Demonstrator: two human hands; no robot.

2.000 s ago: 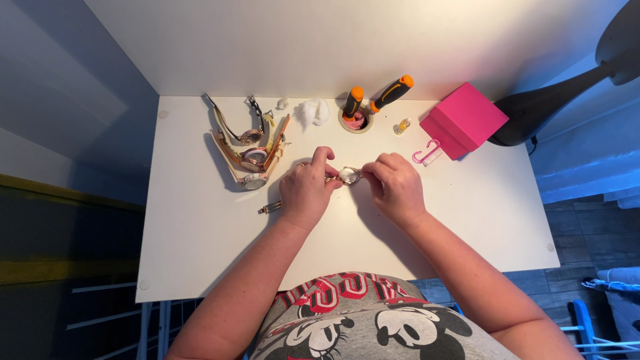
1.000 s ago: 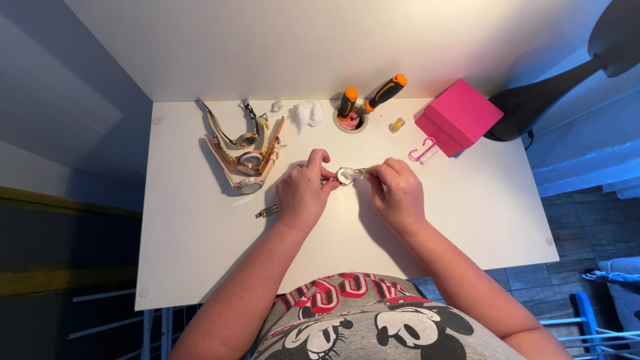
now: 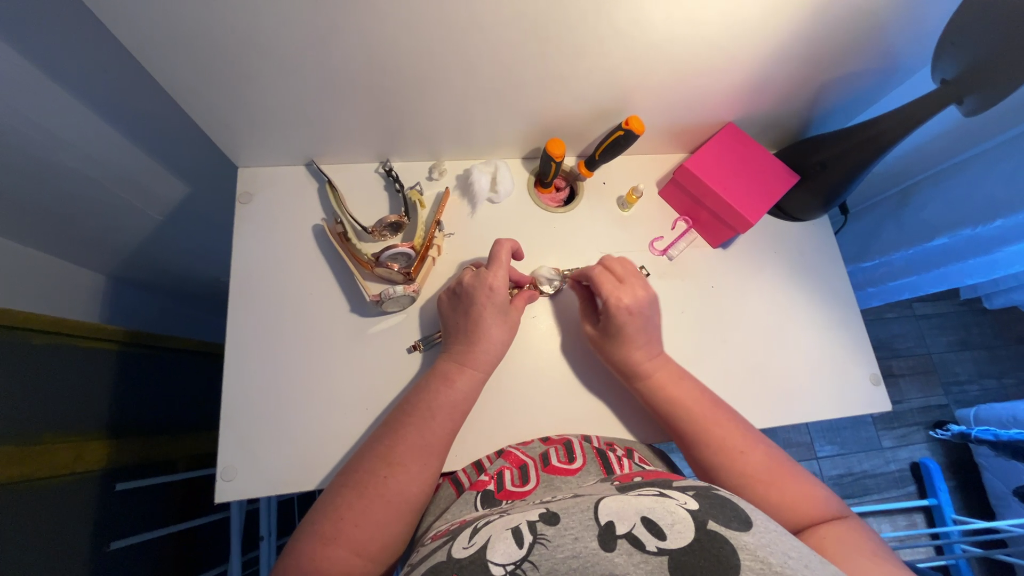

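A metal-band wristwatch (image 3: 547, 281) with a pale face lies between my two hands above the white table. My left hand (image 3: 483, 310) pinches it at the left side of its case, and one end of the band sticks out below that hand. My right hand (image 3: 620, 316) has its fingertips closed on the band just right of the case; the band's other end shows beyond those fingers. A white tuft, which may be cotton, seems to lie over the watch face, though its edges are hard to tell.
Several wristwatches (image 3: 398, 258) stand at the left. Along the back are cotton wool (image 3: 488, 182), a roll of tape (image 3: 555, 200) holding two orange-black screwdrivers (image 3: 613, 146), a small yellow bottle (image 3: 631, 198), a pink clip (image 3: 672, 238), a pink box (image 3: 730, 184) and a black lamp (image 3: 848, 148).
The right end of the watch band now shows beyond my right hand, where it was not visible before. My left hand keeps its grip at the left of the case.
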